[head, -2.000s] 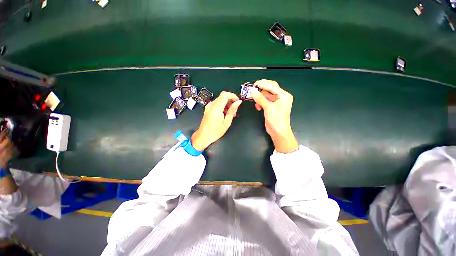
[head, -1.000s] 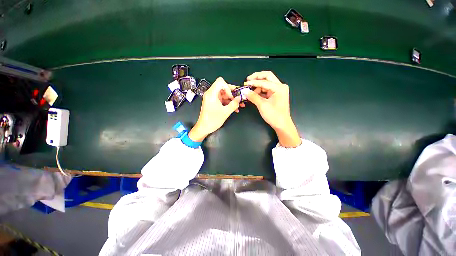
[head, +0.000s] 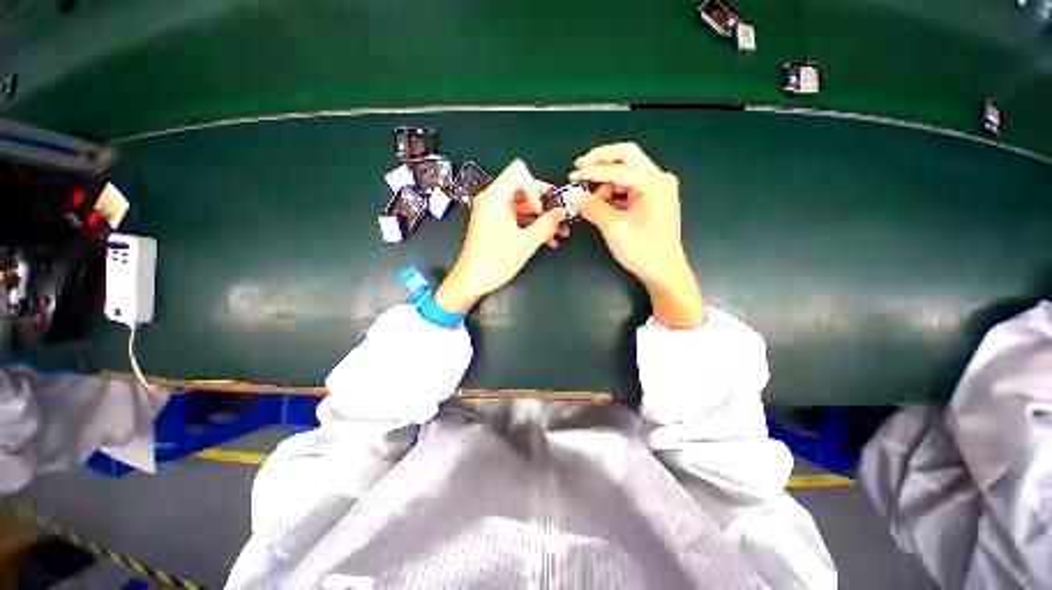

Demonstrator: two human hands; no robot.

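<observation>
A small black square electronic unit [head: 563,201] with a pale part on it is held between both hands above the dark green bench. My left hand [head: 504,231] grips its left side, with a blue strap on the wrist. My right hand [head: 636,213] holds its right side, thumb on the pale part. The fingers hide much of the unit. Several black square units [head: 431,174] with white tabs lie in a loose cluster left of my left hand; the rightmost is close to that hand.
Beyond a thin pale line, units lie spaced on the green belt [head: 802,78]. A white box [head: 130,279] with a white cord stands at left. Other people's pale sleeves show at the left edge [head: 69,421] and right edge [head: 1015,403]. The bench has a wood-coloured front edge [head: 531,395].
My left hand has closed in on the held unit, and both hands now cover more of it. The units on the belt have shifted right. The view has tilted slightly, moving the bench up.
</observation>
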